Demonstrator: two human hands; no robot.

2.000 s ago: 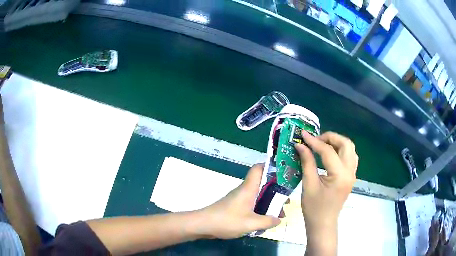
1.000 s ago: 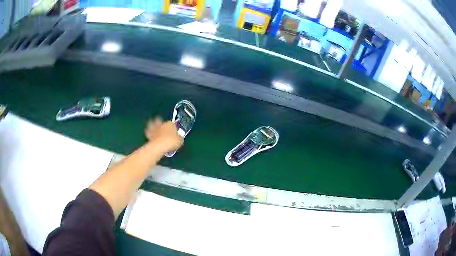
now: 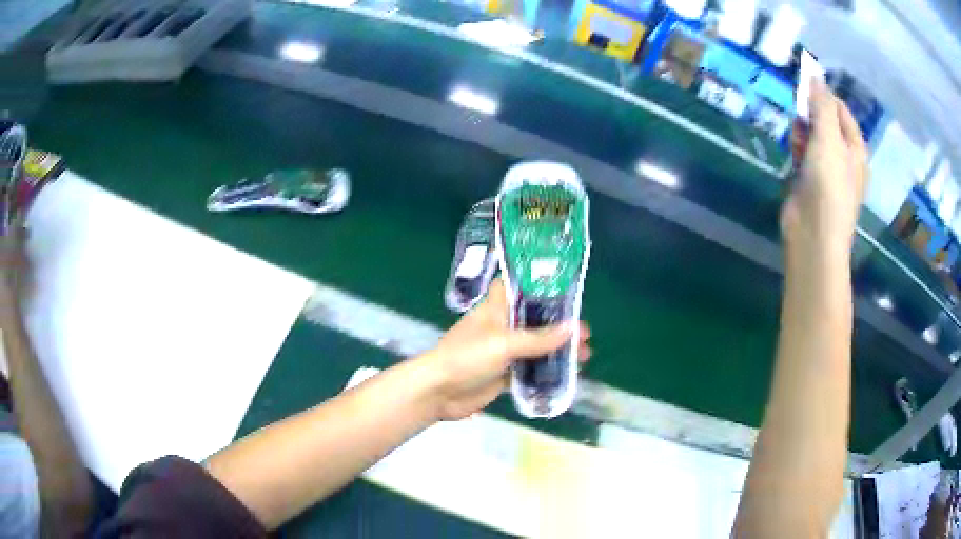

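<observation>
My left hand (image 3: 479, 353) grips an open handheld unit (image 3: 545, 253) by its narrow dark handle, wide head up, above the belt's near edge. The green circuit board (image 3: 543, 237) faces me, with a dark part with gold-yellow lines near the head end. My right hand (image 3: 827, 158) is raised at upper right, with a small white piece (image 3: 807, 86) between its fingertips. A sticker sheet (image 3: 495, 463) with a yellowish area lies below the held unit, partly hidden by my left arm.
The green conveyor (image 3: 390, 253) runs beyond the pale edge rail (image 3: 369, 324). Another unit (image 3: 471, 258) with a white pad lies right behind the held one; one more (image 3: 282, 191) lies left. A grey tray (image 3: 142, 40) is at upper left. Another person's arm (image 3: 37, 390) is at left.
My left hand has come back from the belt and now holds a unit up. My right hand has come into view, raised with a white piece. The view has shifted, and the yellowish sheet area shows again.
</observation>
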